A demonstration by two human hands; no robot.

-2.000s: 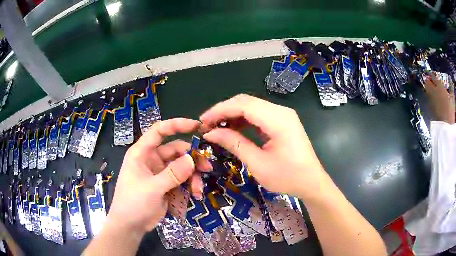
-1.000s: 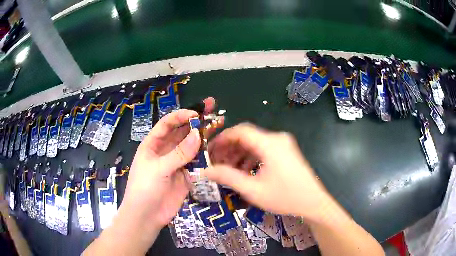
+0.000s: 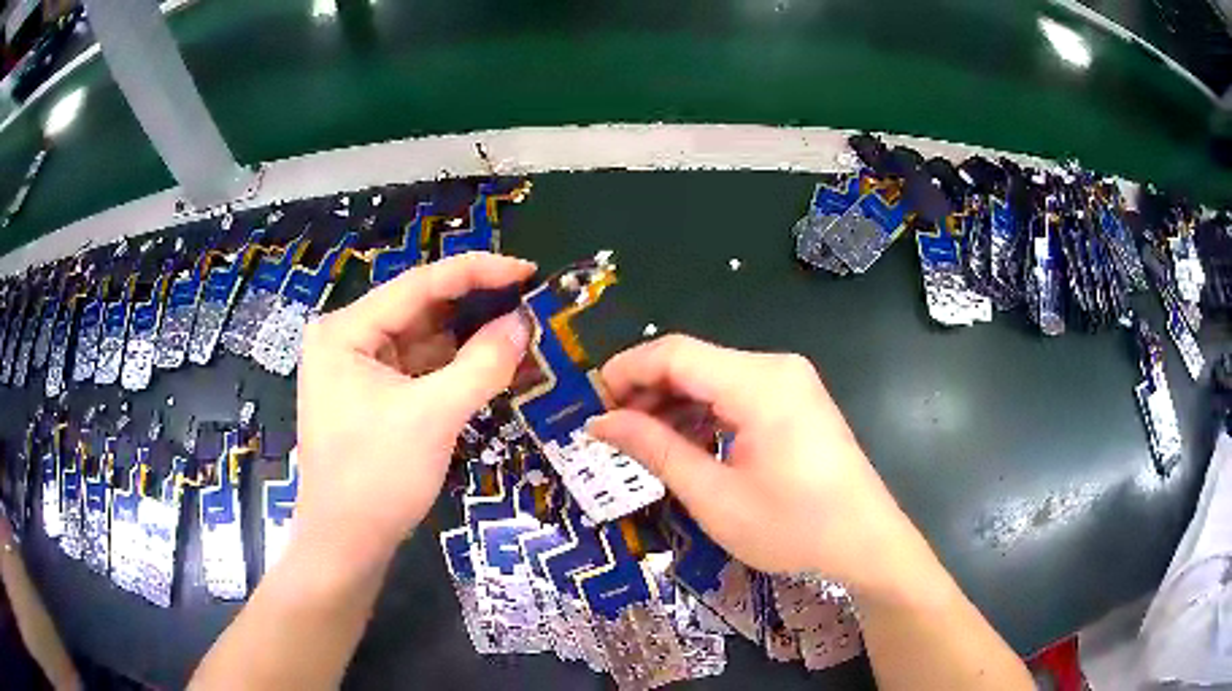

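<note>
A flex circuit assembly [image 3: 561, 405] with a blue upper part, silver lower part and orange tail is held tilted between my hands. My left hand [image 3: 405, 385] pinches it near its top left, with a dark part by the fingertips. My right hand [image 3: 743, 452] grips its right edge near the blue and silver border. The tail's pale end [image 3: 586, 278] points up. A working pile [image 3: 628, 634] of overlapping flex assemblies lies below my hands, partly hidden by them.
Two rows of flex assemblies lie at left, an upper row [image 3: 277, 324] and a lower row [image 3: 223, 540]. Dark overlapped bundles [image 3: 1047, 250] lie at upper right. A pale raised edge [image 3: 649, 146] borders the green surface. A white sleeve [image 3: 1196, 607] shows at lower right.
My hands have opened out around the flex assembly, which now shows most of its length. My right hand has moved from across its lower part to its right edge. The tail end is more visible.
</note>
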